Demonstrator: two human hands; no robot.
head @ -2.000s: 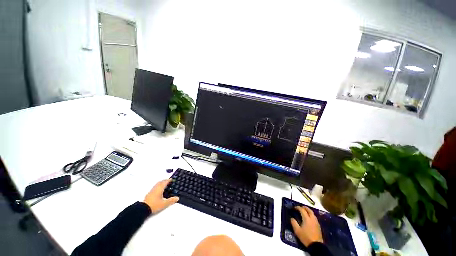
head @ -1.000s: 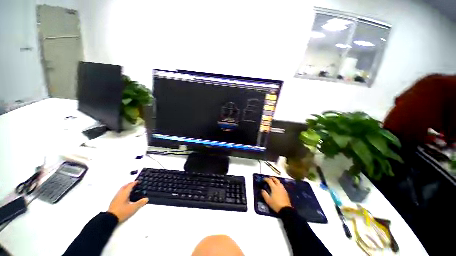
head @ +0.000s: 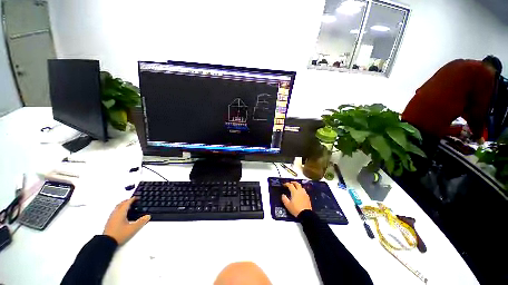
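Note:
My left hand (head: 123, 221) rests at the left end of the black keyboard (head: 198, 201), its fingertips by the edge keys and the thumb just below them. My right hand (head: 296, 198) lies over the left part of the dark mouse pad (head: 326, 203). The mouse is mostly hidden under its palm and fingers. The monitor (head: 206, 111) stands behind the keyboard and shows thin white pattern outlines on a black screen, with coloured icons at the right edge.
A calculator (head: 47, 205) and scissors (head: 12, 209) lie at left. A tape measure (head: 392, 229), bottle (head: 318, 154) and potted plant (head: 376, 136) are at right. A second monitor (head: 78, 98) stands at back left. A person in a red-brown top (head: 454, 92) bends over another desk.
The view has turned right, so the desk items shift left in the picture. The tape measure and the person have come into view. Both hands keep their places at keyboard and mouse pad.

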